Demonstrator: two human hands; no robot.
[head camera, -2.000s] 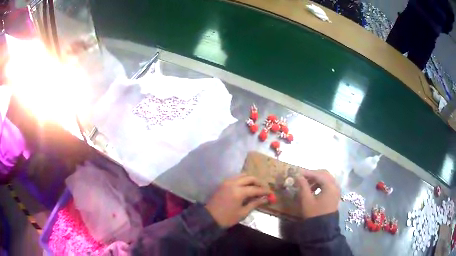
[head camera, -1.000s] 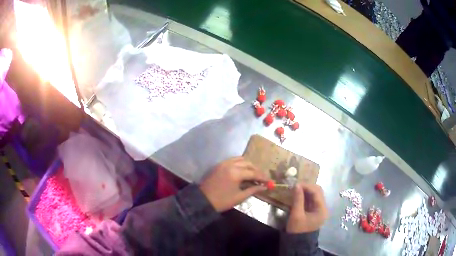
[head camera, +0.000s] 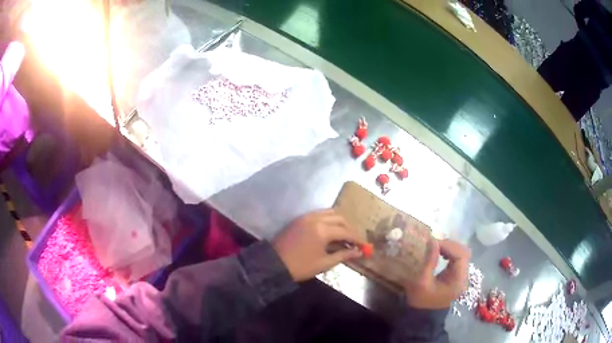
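Note:
My left hand (head camera: 318, 245) holds a red figure (head camera: 366, 250) between thumb and fingertips over the left part of a tan-brown pad (head camera: 376, 213). A whitish glue dab (head camera: 396, 233) sits on a dark stain on the pad. My right hand (head camera: 439, 271) is at the pad's right edge, thumb and index finger close together; whether anything thin is between them cannot be told. Loose red figures (head camera: 385, 155) lie beyond the pad, and more red figures (head camera: 494, 311) lie to the right. Small white-and-pink pieces (head camera: 472, 288) lie beside my right hand.
A translucent white bottle (head camera: 494, 232) lies beyond the pad at right. White pieces (head camera: 551, 315) are heaped at far right. A white sheet (head camera: 255, 151) bears speckled pieces (head camera: 238, 100). A green belt (head camera: 402, 87) runs behind. A crate (head camera: 41, 251) of pink-red pieces is low at left.
My right hand has moved right, away from the red figure and the glue dab. My left hand still holds the red figure. The camera view has shifted slightly.

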